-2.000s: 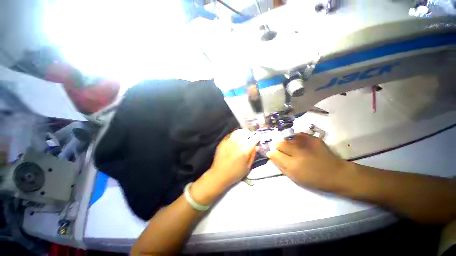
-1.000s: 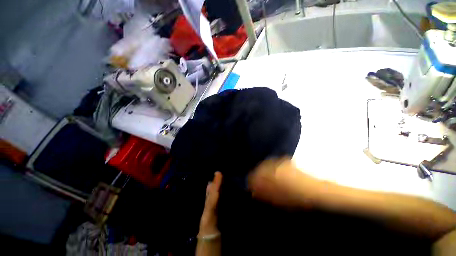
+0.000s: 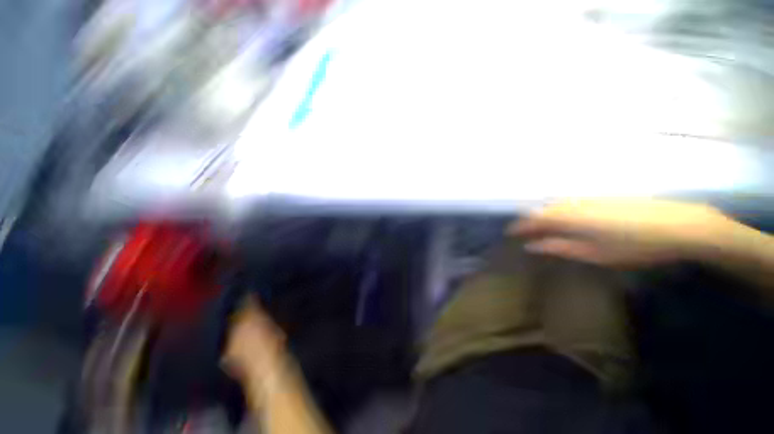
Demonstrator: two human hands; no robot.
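The view is strongly blurred. My left hand (image 3: 255, 343) is low at the left, over dark material below the table; whether it holds any is not clear. My right hand (image 3: 611, 230) is at the table's front edge, with its fingertips at the top of a dark and olive-tan cloth (image 3: 496, 309). The blur hides whether the fingers grip it. Dark material (image 3: 339, 288) fills the space between my hands, and its outlines cannot be made out.
The white table (image 3: 475, 127) spans the upper view, with a blue strip (image 3: 311, 91) at its left. A red object (image 3: 161, 271) is below the table at the left. Blurred pale shapes (image 3: 195, 110) lie beyond the table's left edge.
The view has swung down and right. The black bundle is no longer on the tabletop, and the sewing machines cannot be made out. My right hand is now at the table's front edge.
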